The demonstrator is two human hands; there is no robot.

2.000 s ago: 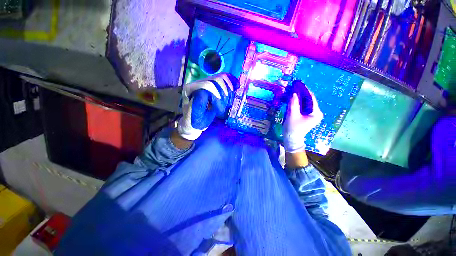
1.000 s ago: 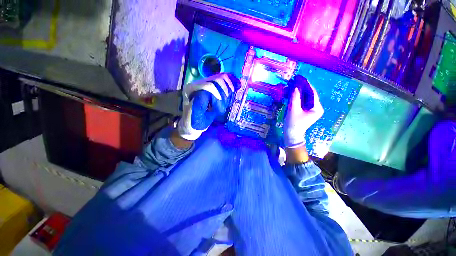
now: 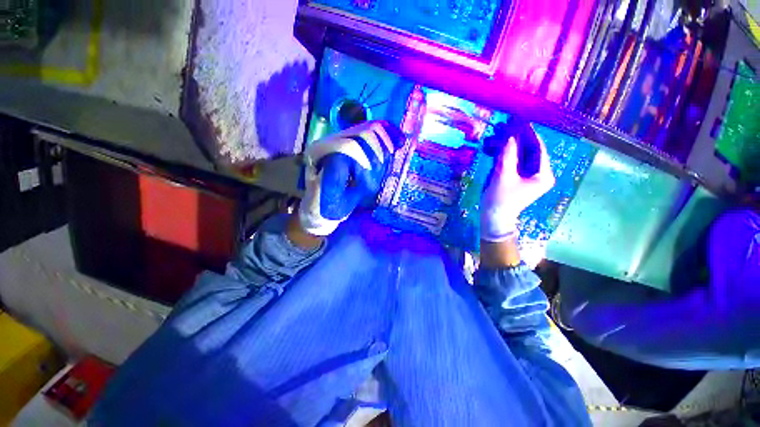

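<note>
A large printed circuit board [image 3: 429,179] lies flat on the green-topped ledge, blue and pink under the light, with a bright white spot near its upper part. My left hand [image 3: 346,175], in a white and blue glove, is curled at the board's left edge; what is inside the fist is hidden. My right hand [image 3: 518,171], in a white glove with dark fingers, is over the board's right part with its fingertips pinched together. Anything between those fingertips is too dark to tell. A round pot [image 3: 350,112] with thin sticks stands above my left hand.
A teal-green mat [image 3: 621,217] extends to the right. A purple-lit machine edge [image 3: 492,83] runs behind the board. A black bin with a red panel [image 3: 179,221] stands below left. Another person's blue sleeve [image 3: 667,288] is at the right. A red box [image 3: 79,385] sits lower left.
My right hand has moved slightly right and up, away from the board's middle. My left hand stays in nearly the same place. The bright spot has spread and shifted slightly.
</note>
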